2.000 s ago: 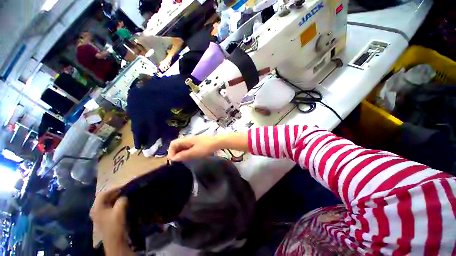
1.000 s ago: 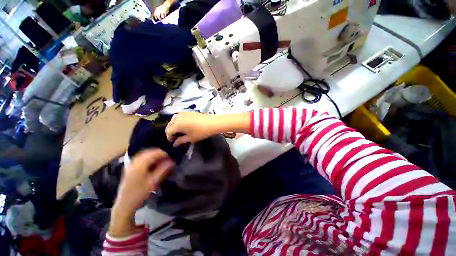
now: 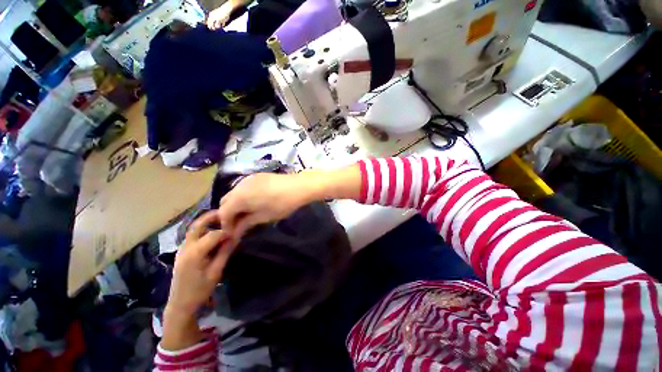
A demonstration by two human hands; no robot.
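Note:
The dark charcoal garment (image 3: 290, 261) hangs bunched at the table's front edge, below the sewing machine head. My right hand (image 3: 254, 203) reaches across from the right, its fingertips pinched at the garment's upper left edge. My left hand (image 3: 196, 265) comes up from below and its fingertips meet those of my right hand there. What exactly lies between the fingertips is too small to tell. The white sewing machine (image 3: 435, 58) stands behind, its needle area (image 3: 330, 131) clear of both hands.
Black scissors (image 3: 446, 131) and a white rounded plate (image 3: 398, 110) lie beside the machine head. A navy bundle (image 3: 196, 87) and white scraps (image 3: 265, 142) are behind my hands. Lettered cardboard (image 3: 123, 196) is at left, a yellow basket (image 3: 617, 131) at right. Another person's hand (image 3: 226, 13) shows at the top.
My hands were apart two seconds ago, with the dark cloth spread between them. My left hand has moved up and right, and the fingertips of both hands now meet at the cloth's edge.

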